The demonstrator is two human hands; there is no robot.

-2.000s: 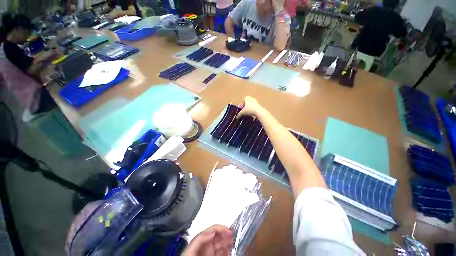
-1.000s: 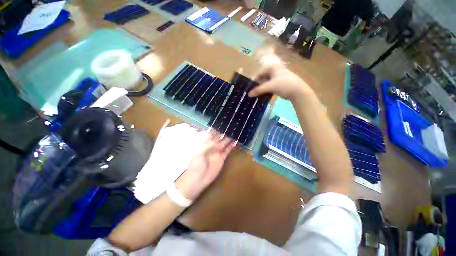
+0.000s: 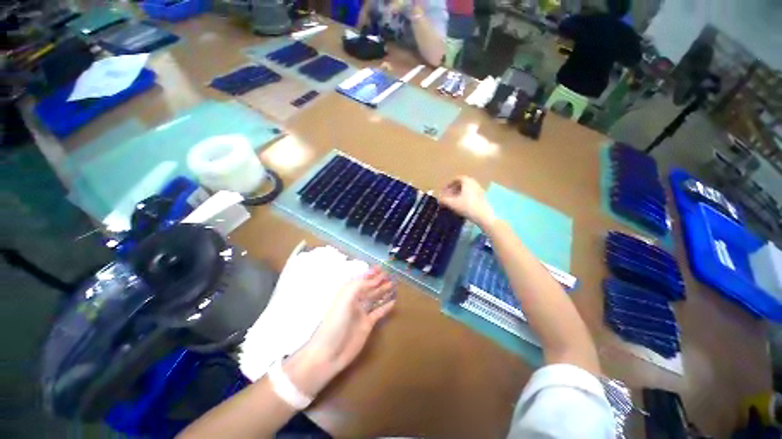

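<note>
Dark cell strings lie side by side on a pale carrier board in front of me. My right hand is at the far right corner of the strings, fingers bent close together; whether they pinch an edge is unclear. My left hand is just off the near edge of the board, palm turned partly up, fingers somewhat spread, with nothing visible in it. White strips lie in a pile beside and partly behind my left hand. Blue gridded panels with white edges are stacked right of the board, partly hidden by my right forearm.
A grey-black fan-like device stands at the left, near a thick white roll. Green sheets lie on the table. More dark strings and a blue bin are at the right. People are across the table and beyond.
The dark strings that my hands held at the board's right side now lie flat in the row. My right hand has moved off them to the far corner. My left hand has drawn back slightly.
</note>
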